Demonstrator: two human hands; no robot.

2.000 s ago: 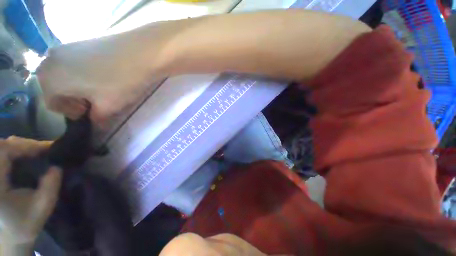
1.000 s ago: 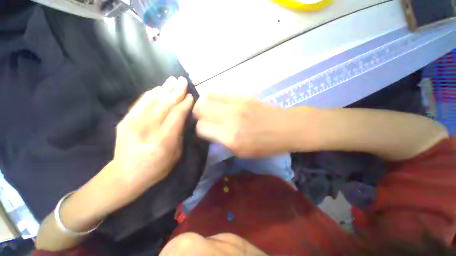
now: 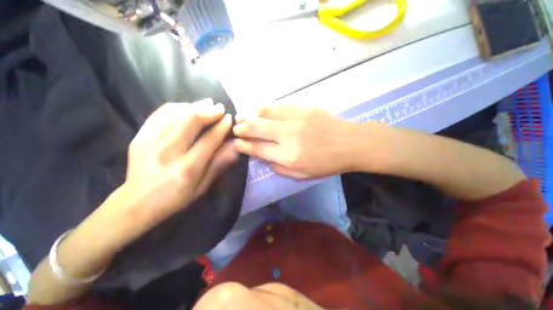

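Observation:
The black garment piece covers the left of the table and hangs over the front edge. My left hand lies on it, thumb and fingers pinching its right edge. My right hand meets it from the right, fingertips on the same cloth edge. The fingertips of both hands nearly touch. The needle and presser foot area is just above the hands, partly lost in lamp glare. A ribbed grey-blue cylinder stands beside it.
Yellow-handled scissors lie right of the machine head. A dark rectangle with a brown rim is at the far right. A ruler runs along the table edge. A blue basket is at the right, and dark cloth lies below the table.
Both hands were apart at the far left, the right arm across the table; they then came together at the cloth edge. Since then they have barely moved, while the view has shifted, showing more of the scissors.

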